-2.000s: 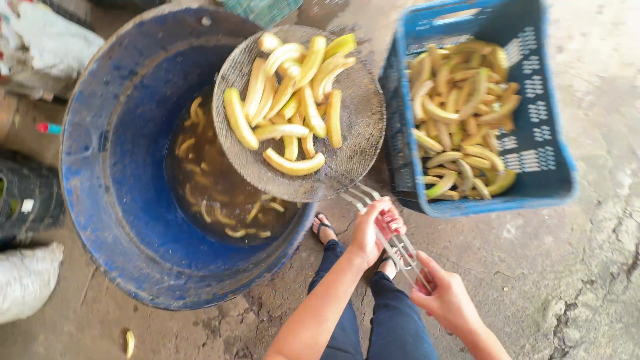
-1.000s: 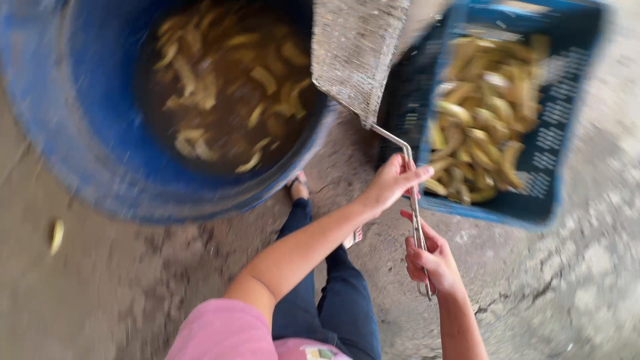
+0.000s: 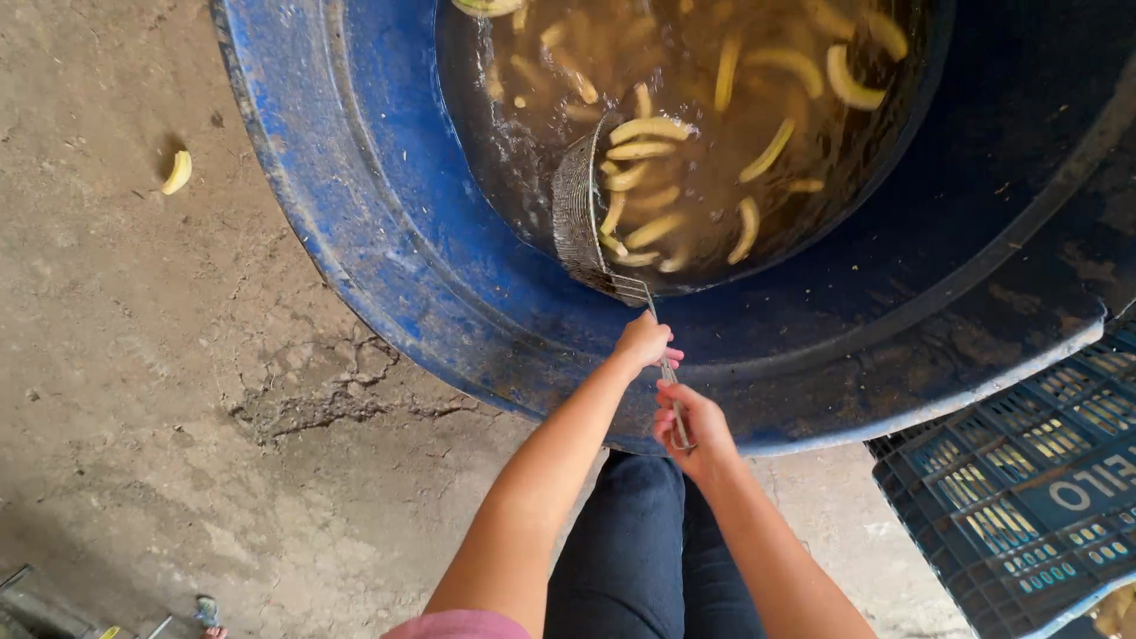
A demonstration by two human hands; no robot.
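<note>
My left hand (image 3: 645, 342) grips the metal handle of a wire-mesh skimmer (image 3: 577, 209) near its basket. Lower down, my right hand (image 3: 697, 428) is closed on the handle's end. The skimmer's mesh basket stands tilted on its side, partly in the brown water (image 3: 710, 191) inside a large blue plastic tub (image 3: 390, 169). Peeled bananas or plantains (image 3: 655, 229) lie at the basket's opening, some under the surface. More of them, such as one curved piece (image 3: 852, 82), float about the water. The basket's submerged part is hidden.
A dark plastic crate (image 3: 994, 497) with slotted walls and lettering stands at the lower right, close to the tub; yellow pieces show through its slots. One peeled piece (image 3: 178, 173) lies on the concrete floor (image 3: 160, 355) at the left. My legs are against the tub's near rim.
Two seconds ago the skimmer was raised and loaded with fruit; one second ago it was tipped beside the crate. Now both hands have it down in the tub's water. The view has shifted left.
</note>
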